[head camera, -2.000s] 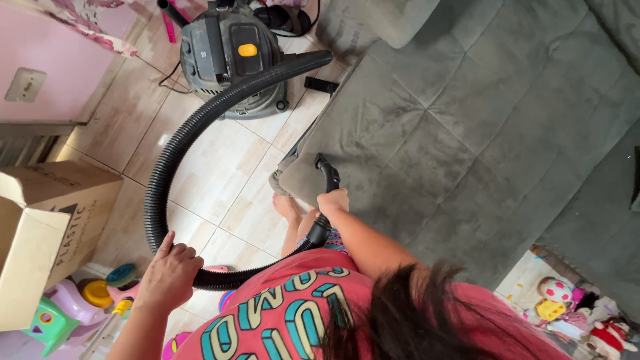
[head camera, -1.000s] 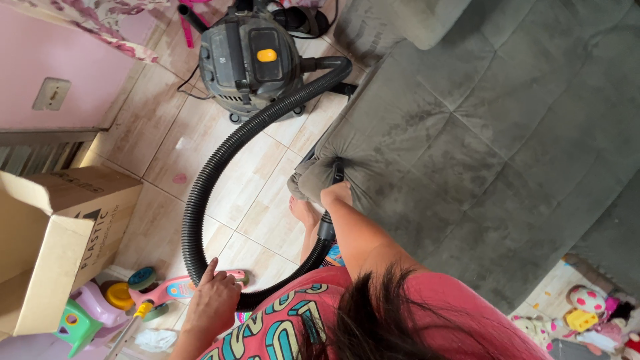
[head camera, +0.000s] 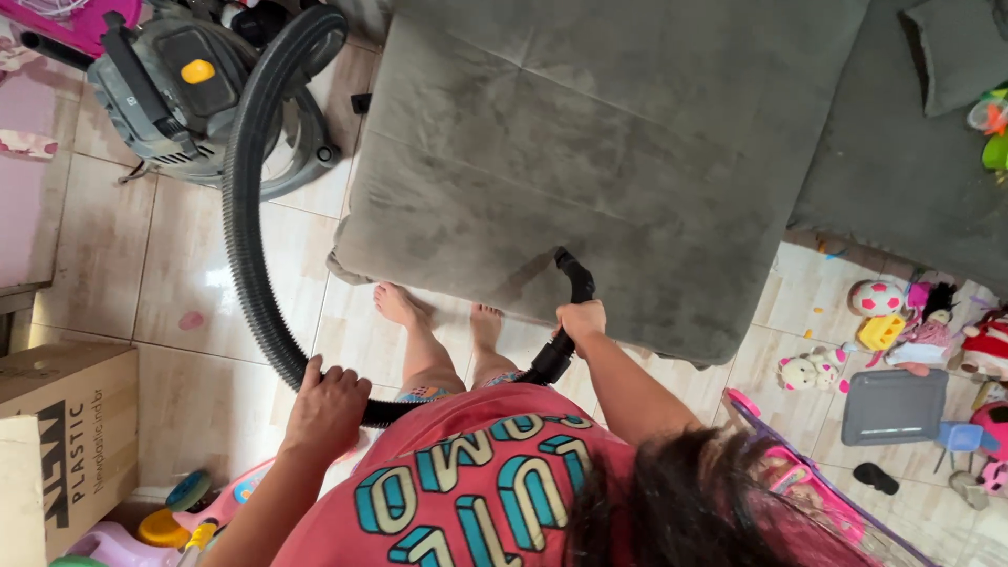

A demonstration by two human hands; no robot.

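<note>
My right hand [head camera: 581, 323] grips the black curved wand of a vacuum cleaner [head camera: 576, 279], whose tip touches the grey upholstered sofa seat [head camera: 630, 157] near its front edge. The wand joins a black corrugated hose [head camera: 246, 213] close to my waist. My left hand [head camera: 331, 402] is closed over that hose at the lower left, with the palm side hidden. From there the hose loops up to the grey canister vacuum cleaner [head camera: 177, 94] with a yellow button, on the tiled floor at the upper left.
An open cardboard box [head camera: 87, 441] stands at the lower left beside plastic toys. Soft toys, a toy ball [head camera: 876, 299] and a grey plastic lid [head camera: 895, 405] lie on the floor at the right. Another grey sofa section [head camera: 858, 150] holds a cushion [head camera: 957, 55]. My bare feet are at the seat's front edge.
The wand tip has moved from the seat's left front corner rightward along its front part, with my right hand on it. The view has shifted, showing more toys at the right.
</note>
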